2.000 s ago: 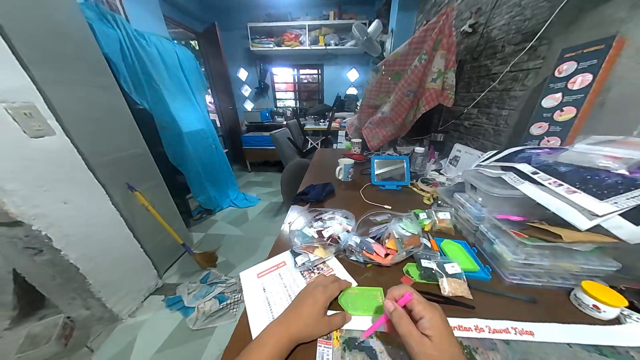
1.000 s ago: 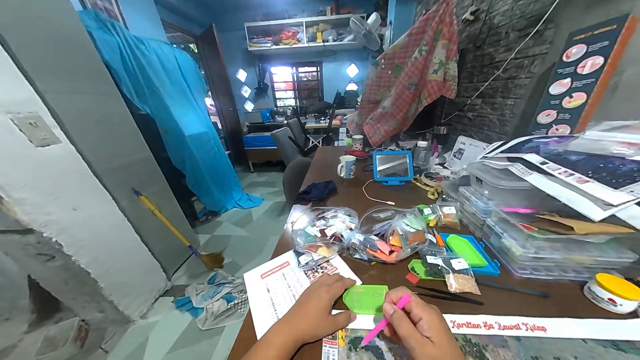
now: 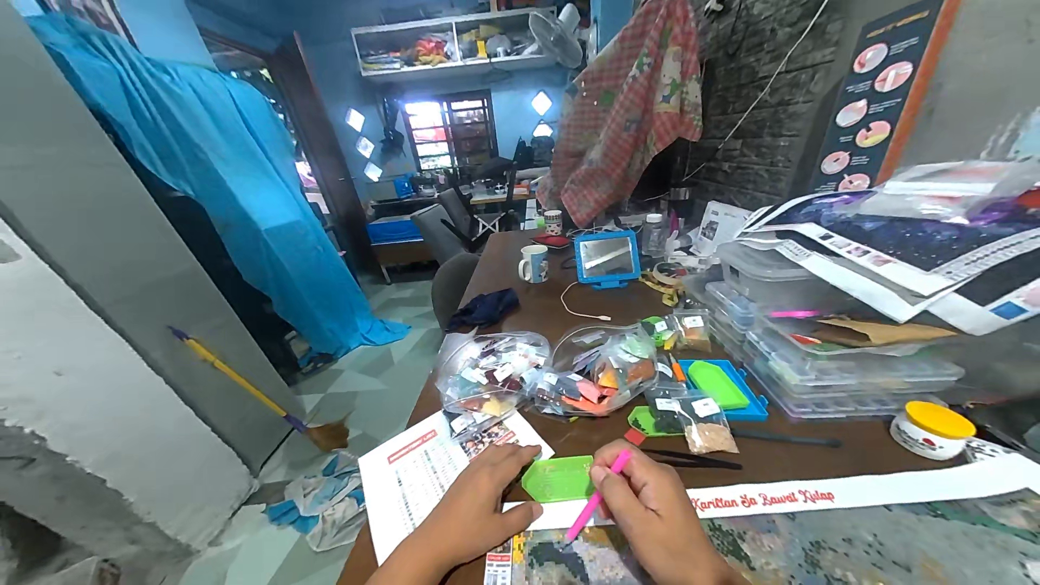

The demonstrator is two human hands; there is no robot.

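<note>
My right hand [image 3: 646,508] grips a pink diamond-painting pen [image 3: 599,496], its tip down at the diamond-painting canvas [image 3: 853,540]. My left hand [image 3: 479,508] lies at the left end of a green plastic bead tray [image 3: 559,479], thumb over the canvas edge and fingers beside the tray; whether it grips the tray I cannot tell. Under and beside that hand is a printed white sheet [image 3: 410,479]. The canvas has a white border with red lettering and a partly covered picture.
Beyond my hands are clear bags of small packets [image 3: 491,370], a blue tray [image 3: 751,398] holding a green one, black tweezers [image 3: 699,461], and a bag of tan beads [image 3: 709,431]. Stacked plastic cases [image 3: 861,374] and a yellow-lidded tub [image 3: 934,426] stand right. A mug [image 3: 533,265] and blue-framed tablet [image 3: 607,258] stand farther back.
</note>
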